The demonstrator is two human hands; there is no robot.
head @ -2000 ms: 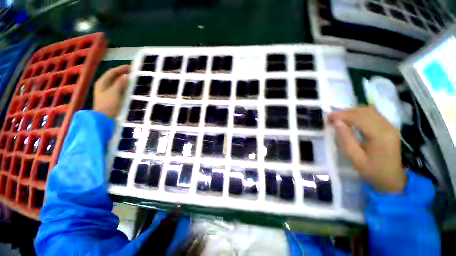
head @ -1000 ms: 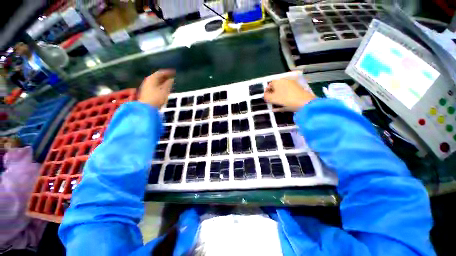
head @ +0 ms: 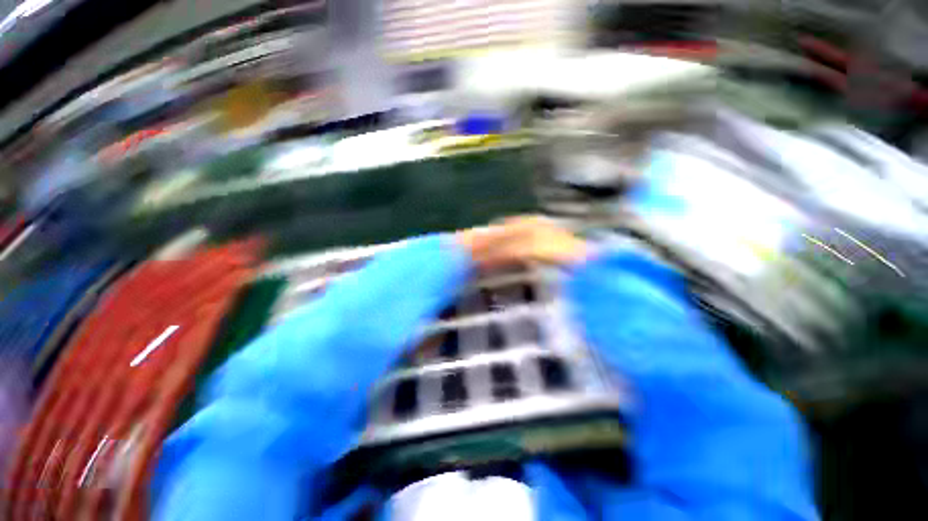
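Observation:
The white foam tray [head: 488, 412] lies in front of me on the green bench, with dark watch bodies [head: 504, 379] in its pockets. The frame is strongly blurred. My left hand [head: 490, 244] and my right hand [head: 549, 242] are close together over the far part of the tray, and I cannot separate them clearly. Their fingers and anything between them are too blurred to tell. My blue sleeves cover the tray's left part and right side.
A red-orange tray [head: 153, 346] lies at the left, with a blue tray [head: 51, 315] beyond it. The tester with a bright screen [head: 712, 209] stands at the right. The green bench surface [head: 346, 209] runs behind the white tray. Blurred items line the far side.
The view has turned and blurred. My left hand has moved right from the tray's far left corner to beside my right hand. Earlier, both hands were at the tray's opposite sides.

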